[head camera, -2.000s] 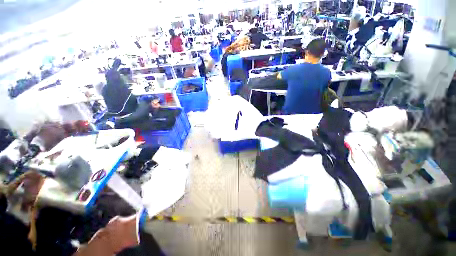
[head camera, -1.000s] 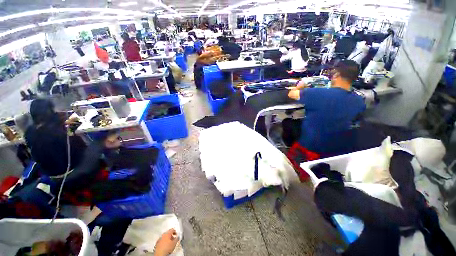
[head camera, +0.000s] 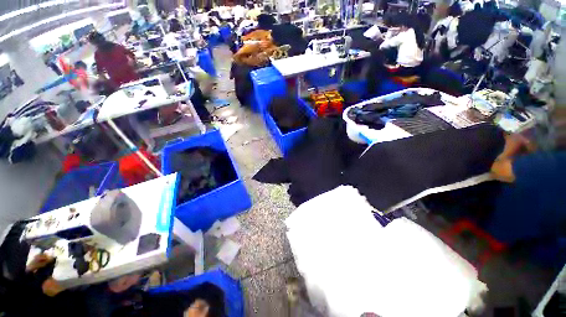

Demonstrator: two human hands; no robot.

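Neither of my hands can be made out. A large heap of white cloth pieces (head camera: 385, 260) lies nearest in front of me at the bottom centre-right, with a small dark strip at its top edge. Behind it, a wide black garment panel (head camera: 434, 161) with a pale edge drapes from a white table (head camera: 360, 127). More black cloth (head camera: 316, 155) hangs down to the floor. At the right edge, the bare forearm of a person in blue reaches to the black panel. Hands at the bottom left appear to belong to a seated worker.
A white machine table (head camera: 146, 210) with scissors (head camera: 99, 259) stands at left. Blue bins (head camera: 214, 207) flank the speckled floor aisle (head camera: 264, 241), which has paper scraps. Another blue bin (head camera: 233, 294) is at the bottom. A person in dark red stands at upper left.
The view has moved forward along the aisle. The white heap and black panel are nearer and larger. The person in blue is now cut off at right. The hand at the bottom edge is gone.
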